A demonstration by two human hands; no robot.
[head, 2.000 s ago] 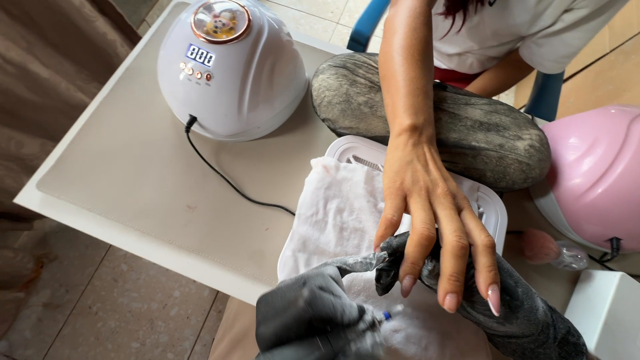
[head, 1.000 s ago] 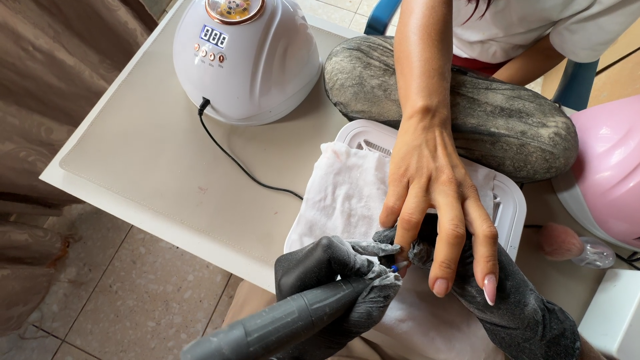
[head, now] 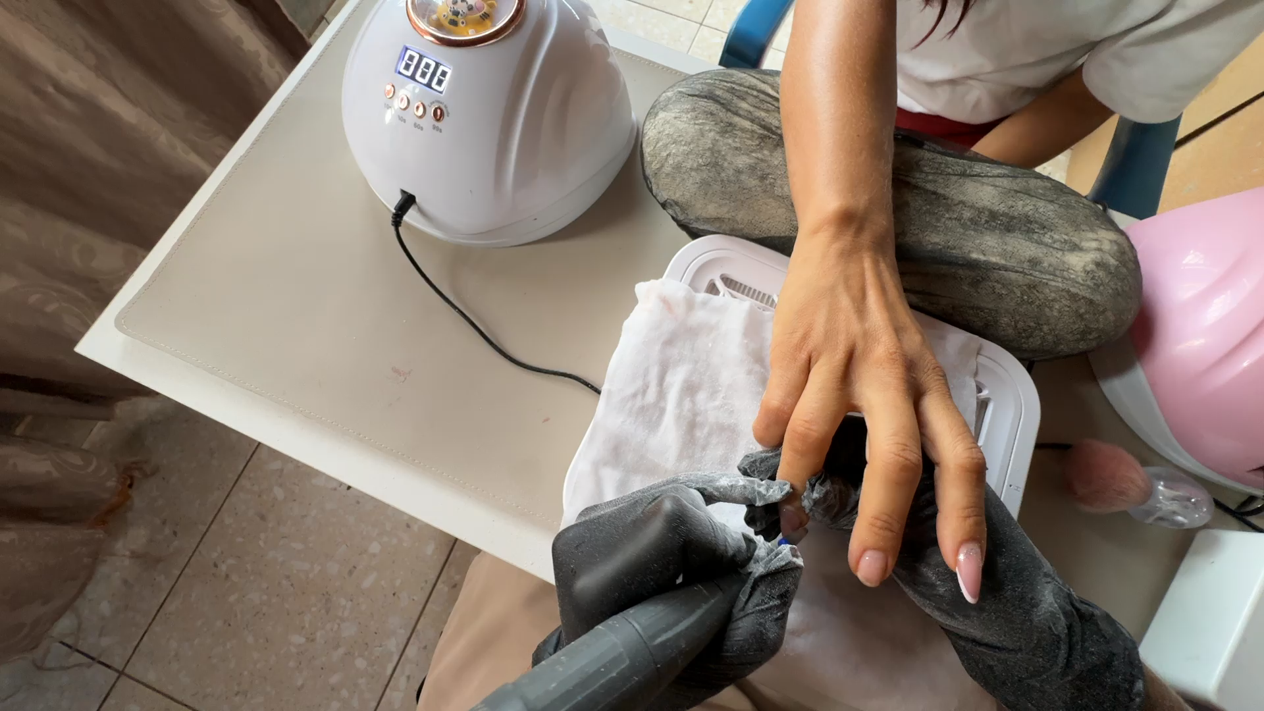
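Observation:
My left hand [head: 681, 563], in a dusty black glove, grips a dark grey nail drill handpiece [head: 622, 647]. A small blue part shows at its tip, close to the nail of another person's finger [head: 805, 444]. That person's hand [head: 859, 336] reaches down from the top, palm down, fingers spread. Gloved in black too, my right hand [head: 839, 484] lies under that hand and holds the same finger from below and beside; its fingertips are partly hidden. Beneath lies a white cloth [head: 681, 365] on a white nail dust collector [head: 1012, 395]. One long pink nail [head: 969, 571] shows nearby.
A white nail lamp [head: 494, 128] with a black cable [head: 464, 316] stands on the beige mat [head: 296, 257]. Behind the cloth lies a dark grey armrest cushion [head: 1007, 237]. At right are a pink lamp [head: 1205, 326], a pink brush [head: 1111, 476] and a white box [head: 1210, 622].
The grey handpiece, barely visible two seconds ago, now shows plainly in my left hand. My right hand stays at the person's fingers. The view has shifted somewhat.

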